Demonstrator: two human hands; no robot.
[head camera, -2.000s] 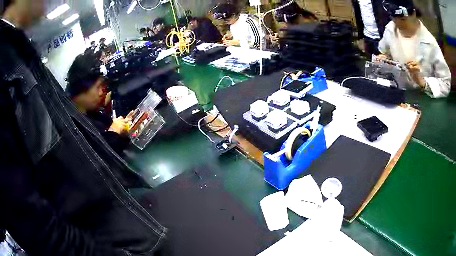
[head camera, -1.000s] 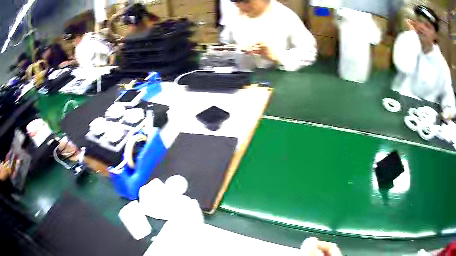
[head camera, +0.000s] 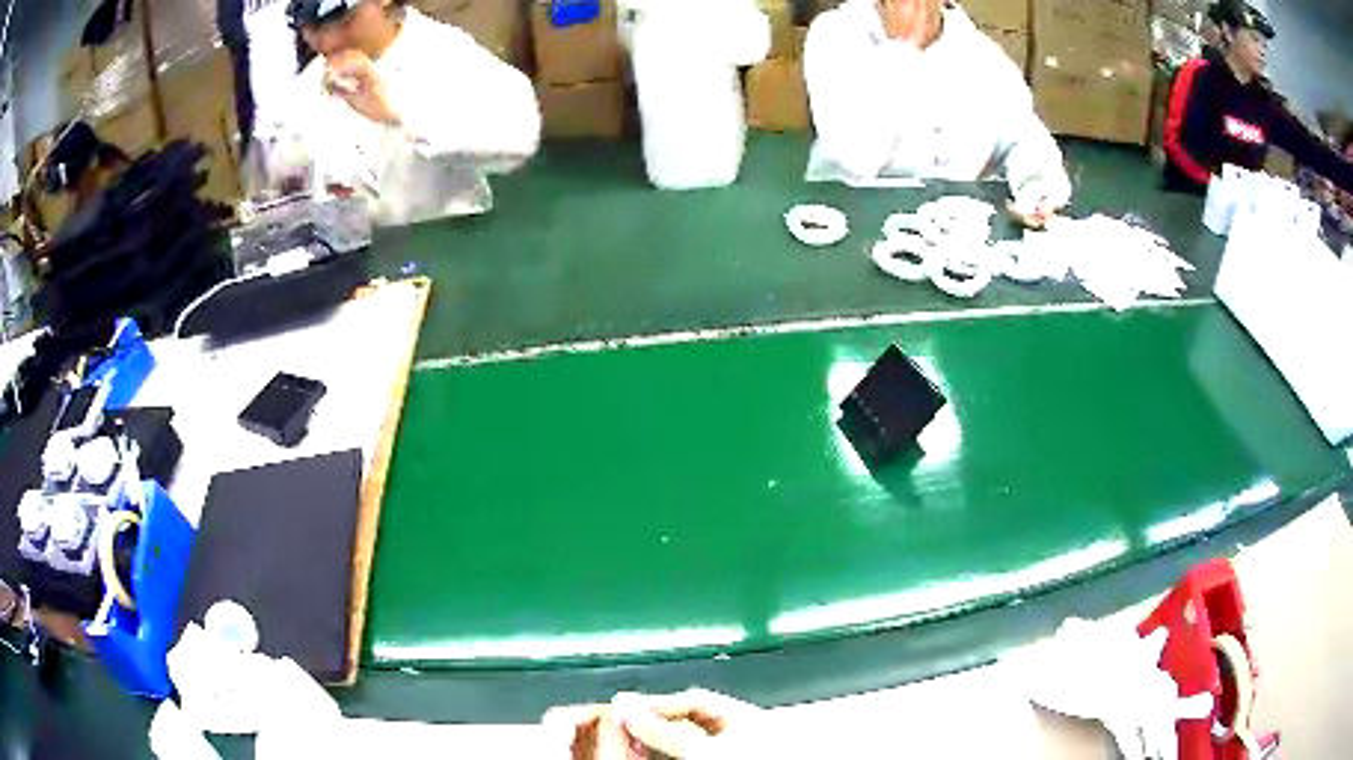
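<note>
My left hand (head camera: 588, 734) and my right hand (head camera: 686, 722) are close together at the bottom edge, blurred and mostly cut off. Their fingers are bent towards each other; whether they hold anything cannot be told. A black square touch-panel unit (head camera: 895, 395) sits tilted on the glossy green conveyor belt (head camera: 638, 490), beyond my hands to the right. Another black unit (head camera: 282, 405) lies on the white-covered board (head camera: 380, 356) at left.
A blue tape dispenser (head camera: 156, 609), black mat (head camera: 275, 549) and white bottle (head camera: 230, 631) are at left. A red tape dispenser (head camera: 1205, 653) stands at right beside white wipes (head camera: 1105, 686). Across the belt, people in white sit near white rings (head camera: 957, 267).
The view has swung to the right. The blue dispenser and board now lie further left, the red dispenser is in view, and fingers of both hands show at the bottom edge.
</note>
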